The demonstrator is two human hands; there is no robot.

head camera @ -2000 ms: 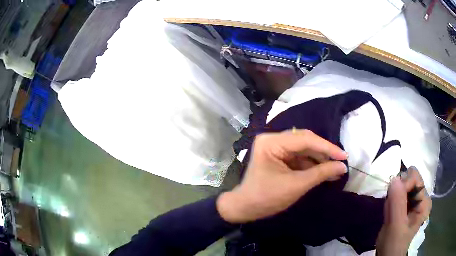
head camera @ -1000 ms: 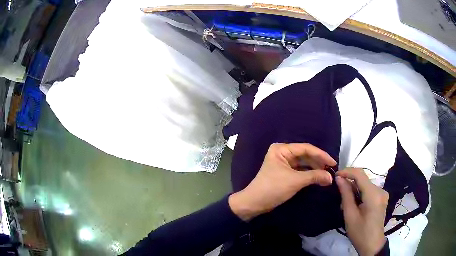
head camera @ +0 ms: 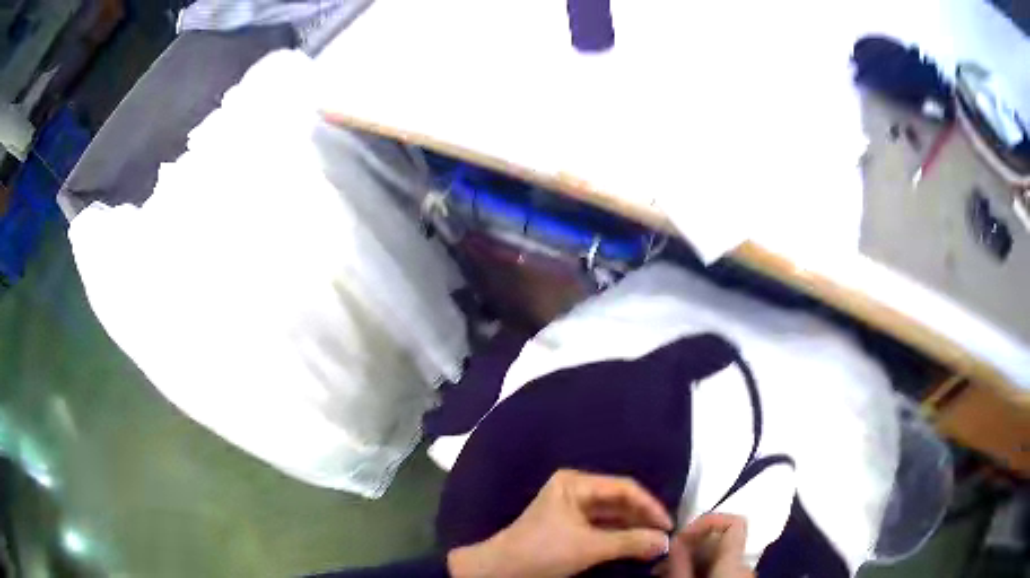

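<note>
The dark purple garment [head camera: 576,435] lies over a puffy white cloth [head camera: 830,390] at the lower middle. A rounded white cup [head camera: 714,435] with dark edging and narrow dark straps shows on its right side. My left hand [head camera: 570,528] pinches the garment's edge between thumb and fingers. My right hand [head camera: 709,546] meets it fingertip to fingertip, partly cut off by the bottom edge. Its fingers are closed together, and what they hold is hidden. I cannot make out a needle or thread.
A white wood-edged table [head camera: 542,178] runs across the top, with a dark spool [head camera: 591,25] on it. A grey mat [head camera: 943,220] at right holds a red stick [head camera: 933,154] and small dark pieces. A white gown [head camera: 260,282] hangs at left above the green floor [head camera: 147,418].
The view has tilted up, so the hands and garment sit lower and more tabletop shows. My hands, apart with thread between them two seconds ago, are together at the garment's edge.
</note>
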